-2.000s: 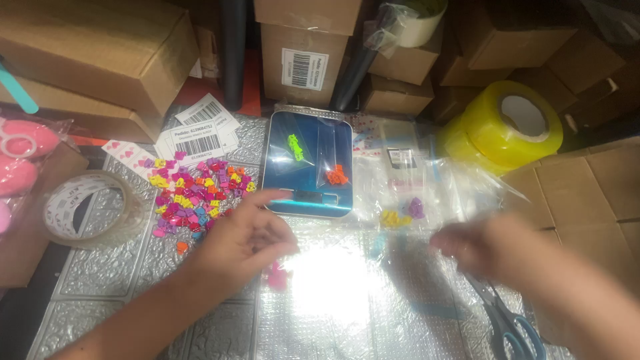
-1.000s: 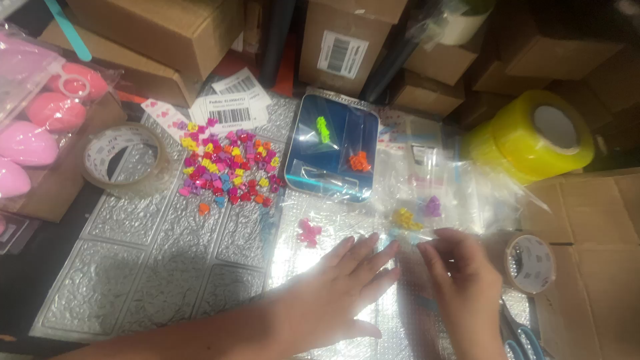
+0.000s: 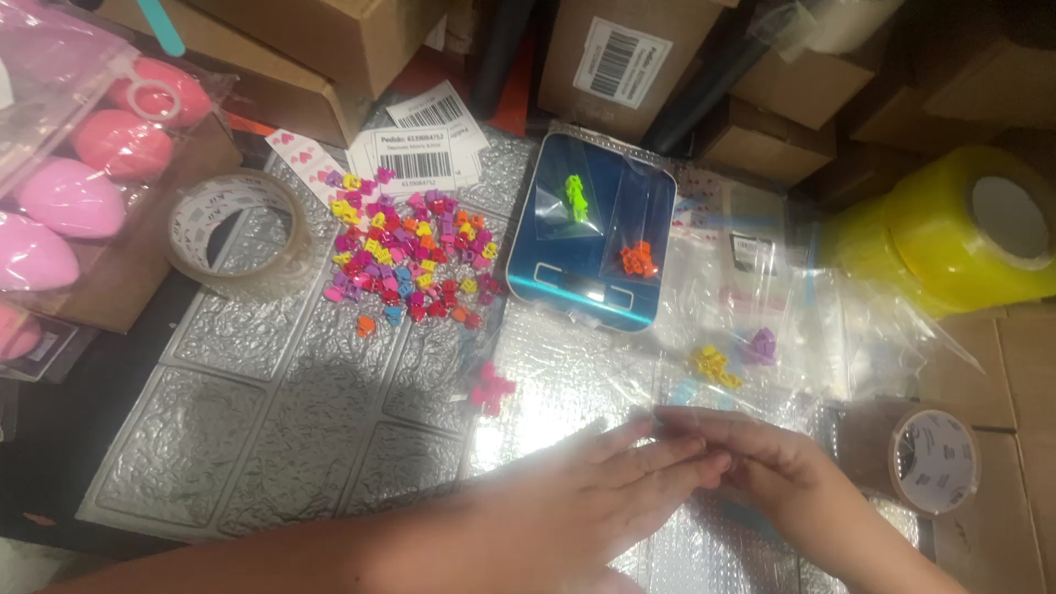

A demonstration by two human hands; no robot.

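Note:
My left hand [image 3: 627, 478] reaches in from the lower left, its fingers against the fingers of my right hand [image 3: 751, 458]. Whether either hand holds a thin plastic bag cannot be told. Just above them, yellow clips [image 3: 714, 366] and a purple clip [image 3: 763, 346] lie among clear plastic bags [image 3: 792, 289]. Pink clips [image 3: 492, 388] lie to the upper left of my hands. Behind, a blue digital scale [image 3: 569, 285] bears green clips [image 3: 576, 199] and orange clips [image 3: 638, 259] in clear bags. Left of the scale is a pile of small colored plastic clips [image 3: 412, 256].
A roll of clear tape [image 3: 194, 268] stands left of the pile, a brown tape roll [image 3: 936, 460] to the right. Yellow rolls [image 3: 924, 231], cardboard boxes [image 3: 619, 62] and barcode labels [image 3: 412, 157] are behind. Packaged pink egg-shaped sponges [image 3: 70, 198] sit at far left.
My right hand has moved left since the first frame, and my left hand has moved right and toward me, off the pile's edge. Now the two hands meet. The view has shifted somewhat.

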